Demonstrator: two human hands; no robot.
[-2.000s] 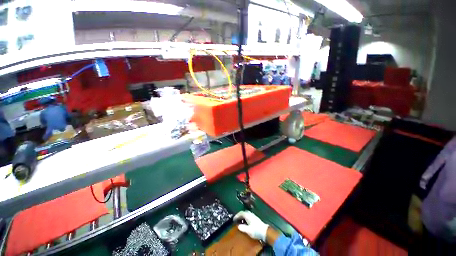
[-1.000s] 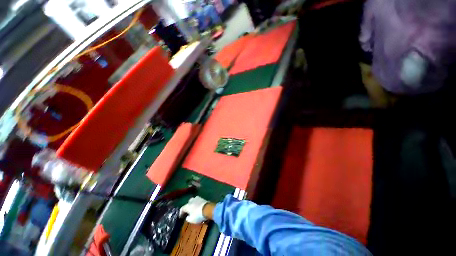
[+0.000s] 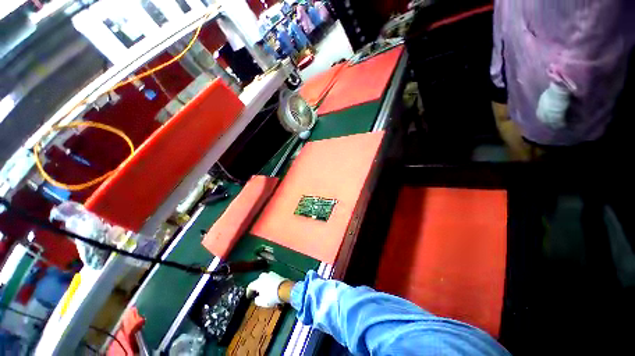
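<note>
My right hand [image 3: 267, 288], in a white glove, is at the far end of the orange-brown fixture [image 3: 255, 331], beside the black tray of shiny metal parts [image 3: 221, 304]. Its fingers are bent and point left; their tips are too unclear to tell whether they hold anything. A dark tool [image 3: 245, 266], probably the power screwdriver, lies across the view just beyond the hand, at the end of a black cable. A green circuit board [image 3: 315, 208] lies on the red mat [image 3: 334, 167]. My left hand is not in view.
A clear container [image 3: 188, 343] is cut near the bottom edge. A small fan [image 3: 296, 111] stands by the white shelf, which bears a long red box [image 3: 167, 156]. A metal rail [image 3: 299, 341] edges the bench. A person in a purple smock [image 3: 564, 62] stands upper right.
The view has swung right and tilted since two seconds ago, bringing more of my right sleeve and the person into view. My right hand remains near the fixture's far end. The board stays on the mat.
</note>
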